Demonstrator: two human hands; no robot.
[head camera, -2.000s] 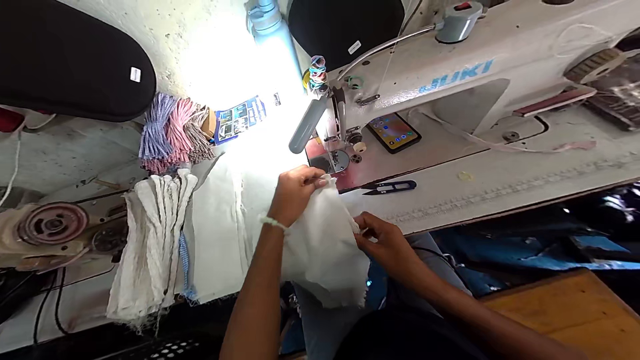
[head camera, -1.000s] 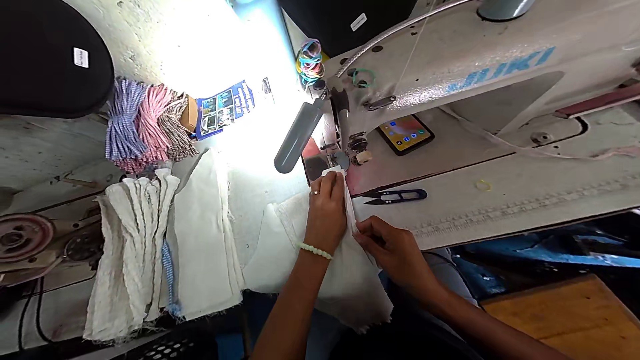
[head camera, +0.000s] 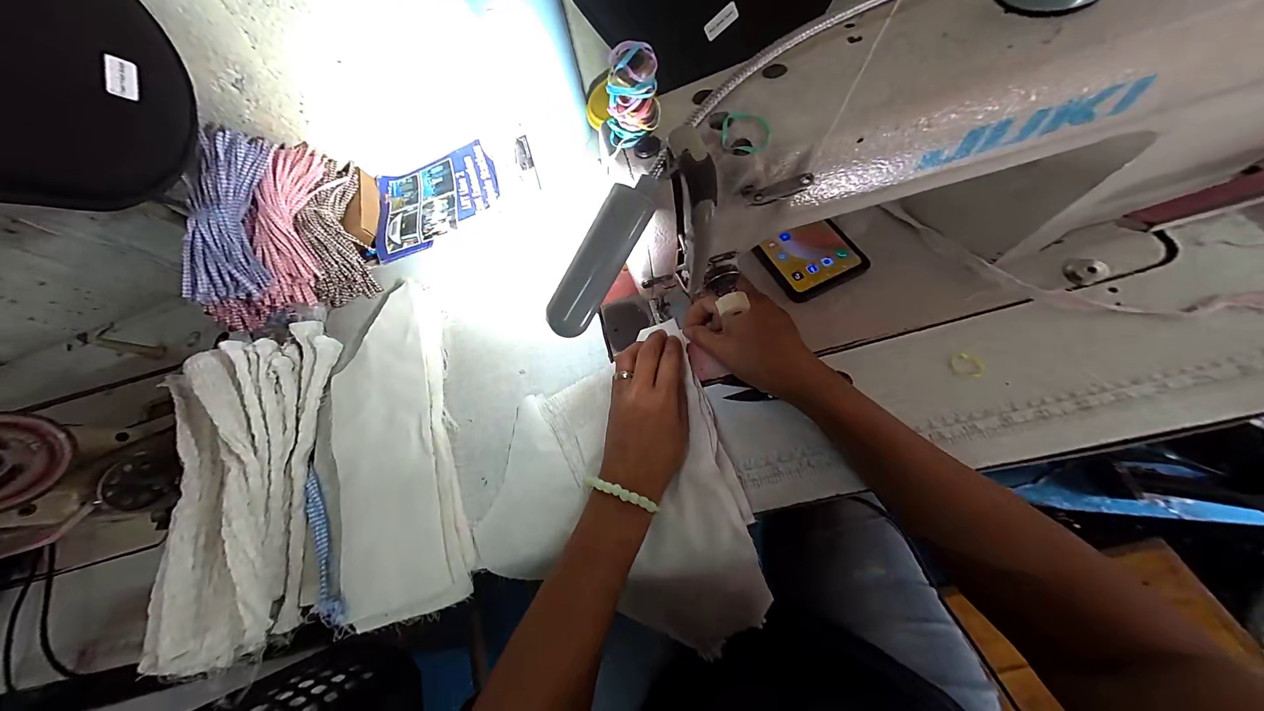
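Observation:
White fabric lies under my hands and hangs over the table's front edge, its top end by the needle area of a Juki sewing machine. My left hand presses flat on the fabric, fingertips just in front of the presser foot. My right hand is beside it to the right, thumb and fingertips at the fabric's upper edge; whether they pinch it is hard to tell. Thread snips lie partly hidden beneath my right wrist. A grey lamp shines beside the needle area.
Gathered white fabric pieces and flat white panels lie at left. Behind them are bundled checked cords and a blue printed card. A phone rests under the machine arm. Rubber bands wrap a post near the lamp.
My right hand has moved up from the fabric's right side to beside the needle area. My left hand stays on the fabric near the presser foot. The view has shifted closer.

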